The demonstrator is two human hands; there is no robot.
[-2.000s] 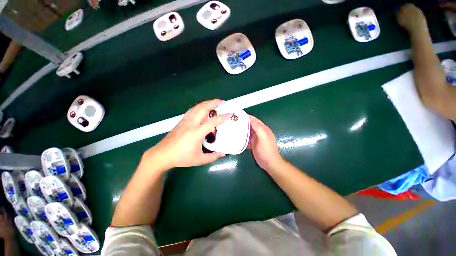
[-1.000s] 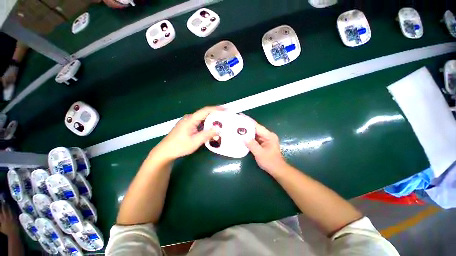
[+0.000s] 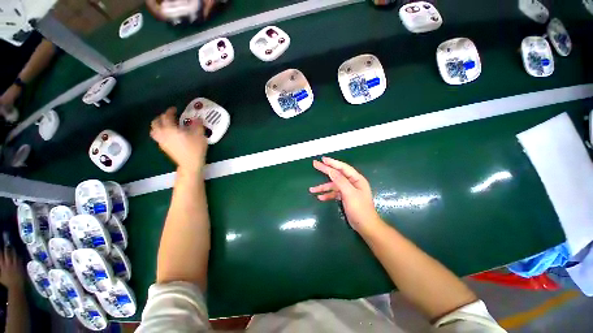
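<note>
A white rounded-square cover (image 3: 214, 118) with dark red round openings and a slotted grille lies face up on the dark green belt beyond the pale rail. My left hand (image 3: 179, 138) is at its left edge, fingers spread, thumb over the lower left part of the cover. Whether the fingers still grip it cannot be told. My right hand (image 3: 346, 188) is over the green bench, fingers apart, holding nothing.
Open units with boards (image 3: 289, 94) lie on the belt, with more covers (image 3: 109, 151) at left. Stacked open units (image 3: 91, 234) stand at the bench's left. The pale rail (image 3: 364, 138) divides belt and bench. A white sheet (image 3: 559, 175) lies at right. Other people's hands show top left.
The white cover has moved from between both hands to the belt at upper left, with my left hand beside it. My right hand has let go and opened. The neighbouring worker's arm is gone.
</note>
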